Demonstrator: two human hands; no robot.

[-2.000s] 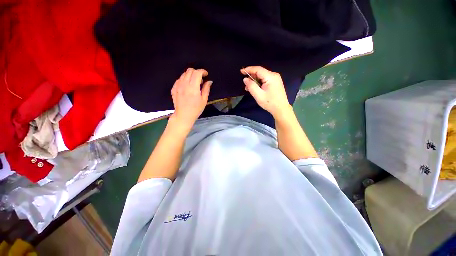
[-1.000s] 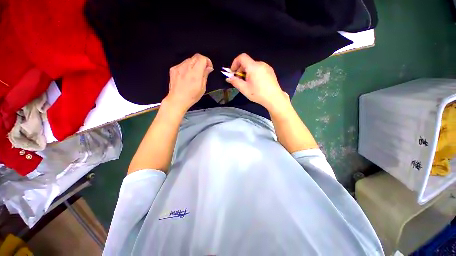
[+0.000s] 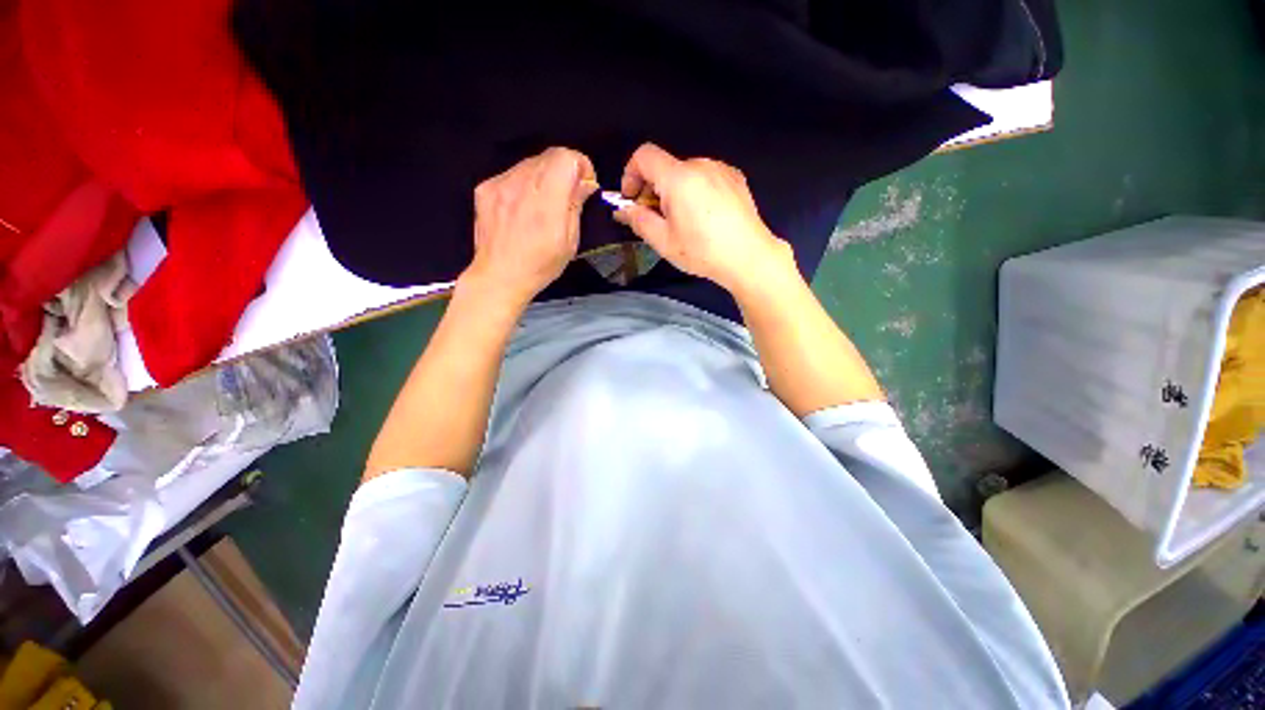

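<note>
The dark jacket (image 3: 444, 125) lies over the white-topped table and hangs over its front edge. My left hand (image 3: 530, 219) pinches the jacket's cloth between thumb and fingertips. My right hand (image 3: 701, 215) is shut on small thread snips (image 3: 619, 201), with the short silvery blades pointing left, close to my left fingertips. The blades look closed. Any thread between the hands is too fine to tell.
Red garments (image 3: 153, 139) lie at the left with a crumpled beige cloth (image 3: 76, 340). Clear plastic sheeting (image 3: 208, 444) hangs below the table edge (image 3: 347, 302). A white bin (image 3: 1082, 375) with yellow cloth (image 3: 1228, 416) stands right, over a beige bin (image 3: 1068, 569).
Both hands have moved slightly up the cloth since the first frame. The snips came into view in my right hand, and their blades have closed and moved slightly left.
</note>
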